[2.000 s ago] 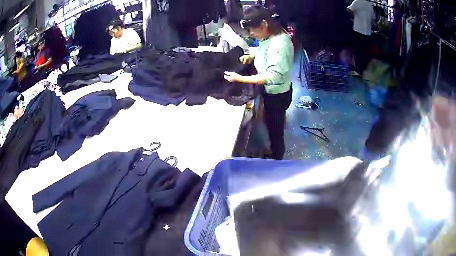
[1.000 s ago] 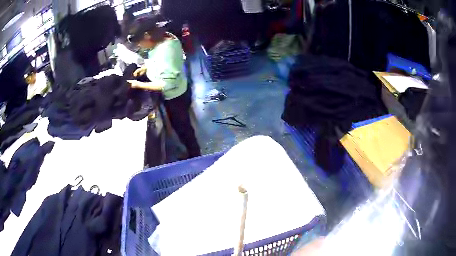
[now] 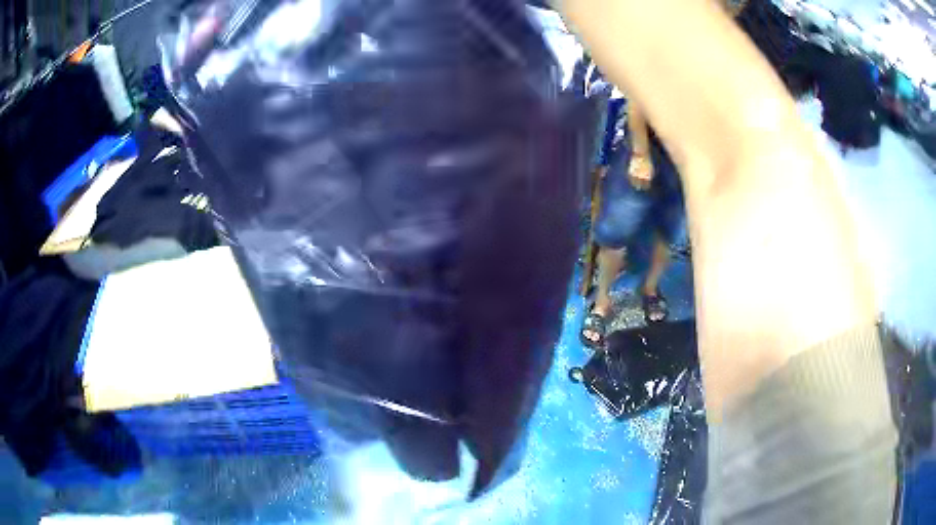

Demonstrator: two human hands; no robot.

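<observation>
A long dark garment in a shiny clear plastic cover (image 3: 380,236) hangs upright, close in front of me, and fills the middle of the view. Its upper end is cut off by the top edge. Its lower end hangs over the blue floor. My bare right forearm (image 3: 770,215), with a pale sleeve at the elbow, rises from the bottom right to the top edge beside the garment. My right hand is beyond the top edge. My left hand cannot be made out.
At left, blue crates carry a cardboard sheet (image 3: 174,328), with dark cloth (image 3: 36,359) beside them. Black plastic-wrapped garments (image 3: 641,369) lie on the floor at right. A person in shorts (image 3: 638,210) stands behind them. A white table surface (image 3: 898,231) is at far right.
The view has swung to the right, away from the worktable and the crate with the white slab. The bagged garment is now raised centrally, and my right forearm has come into view.
</observation>
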